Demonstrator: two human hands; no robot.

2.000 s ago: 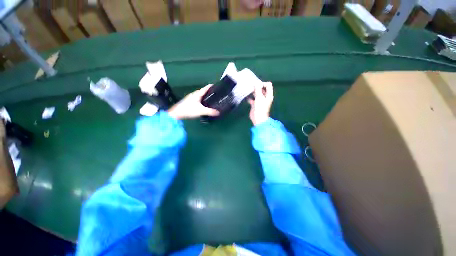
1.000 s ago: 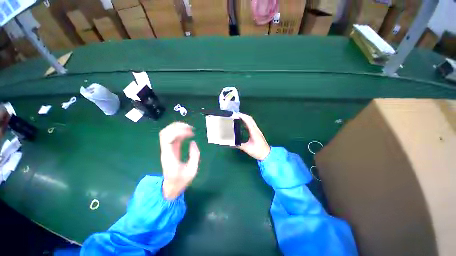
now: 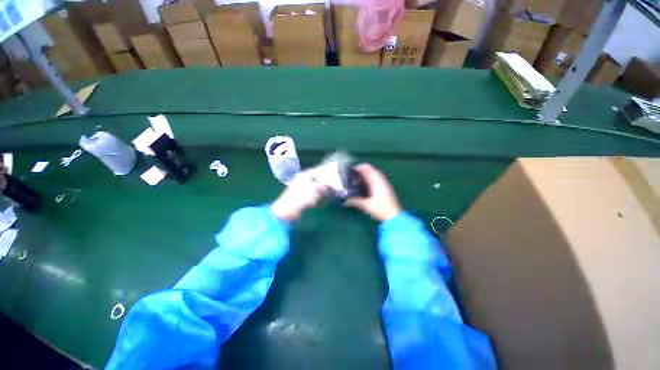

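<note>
A small black box point(image 3: 353, 182), blurred, with a pale part at its left side, is held above the green bench in front of me. My right hand point(image 3: 376, 194) grips its right side. My left hand point(image 3: 302, 195) is at the pale part, fingers closed on it; the blur hides the exact grip. A whitish protective bag point(image 3: 283, 160) with something dark at its top stands just behind my left hand. An open black retail box point(image 3: 172, 157) with white flaps stands further left, a white card point(image 3: 153, 175) beside it.
A small white cable bundle point(image 3: 218, 168) lies between open box and bag. Another whitish bag point(image 3: 108, 153) stands left. A large brown carton point(image 3: 535, 260) fills the right. Rubber bands point(image 3: 117, 311) lie on the bench point(image 3: 289, 329). A person's hand and a black box show at the far left edge.
My left hand has moved from empty to the pale part of the box. My right hand still holds the box. The view has shifted, so the bench items appear further left.
</note>
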